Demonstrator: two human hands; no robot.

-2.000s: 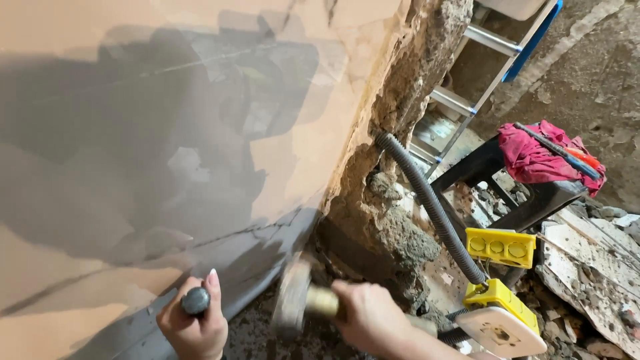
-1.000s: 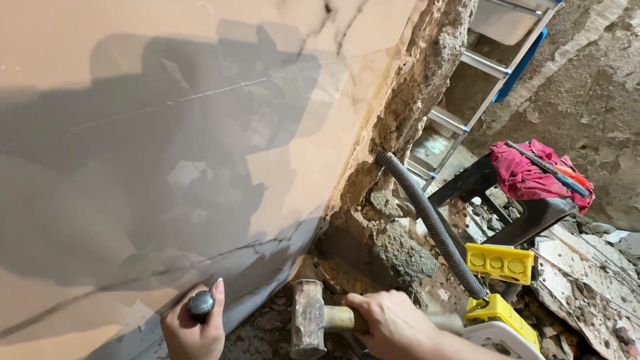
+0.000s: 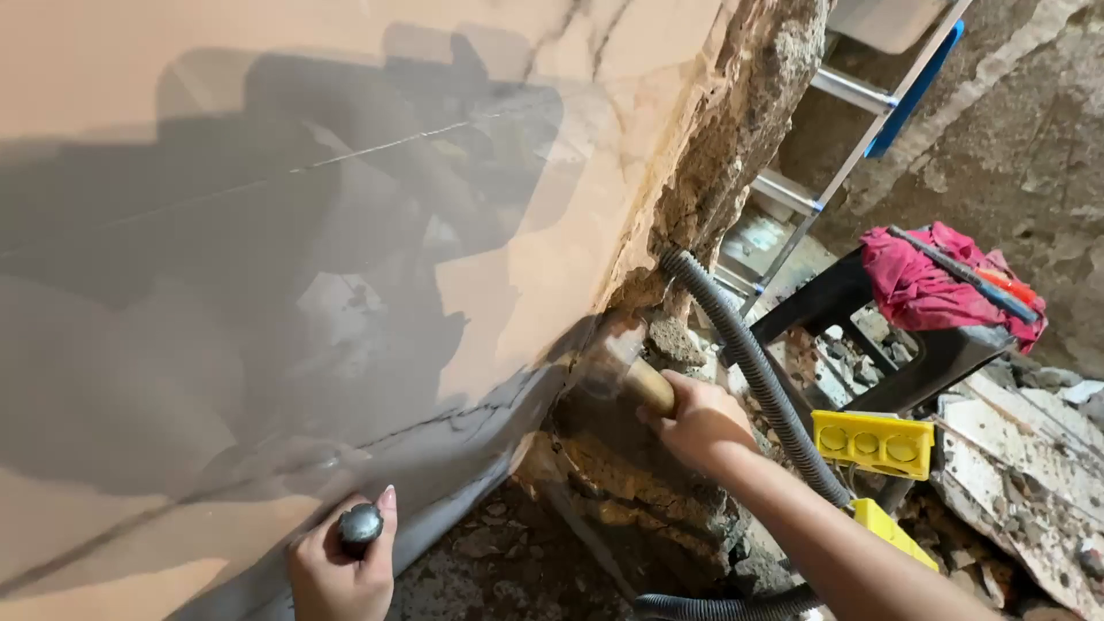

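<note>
At the bottom left, my left hand [image 3: 342, 561] is closed around a metal chisel [image 3: 360, 523], whose round struck end faces the camera; its other end is hidden. The hand is beside the glossy, veined wall tile [image 3: 362, 285]. My right hand [image 3: 703, 418] grips the wooden handle of a hammer [image 3: 649, 387], its head blurred by motion close to the broken wall edge, apart from the chisel. My shadow and a reflection show on the tile.
Right of the wall edge hangs a grey corrugated conduit [image 3: 750, 362] near yellow electrical boxes [image 3: 873, 442]. Beyond are a black stool [image 3: 927, 362] bearing a pink cloth [image 3: 914, 285] and tools, an aluminium ladder [image 3: 785, 191] and rubble [image 3: 1018, 483] on the floor.
My right hand has raised the hammer up and to the right, away from the chisel. The left hand keeps its hold on the chisel.
</note>
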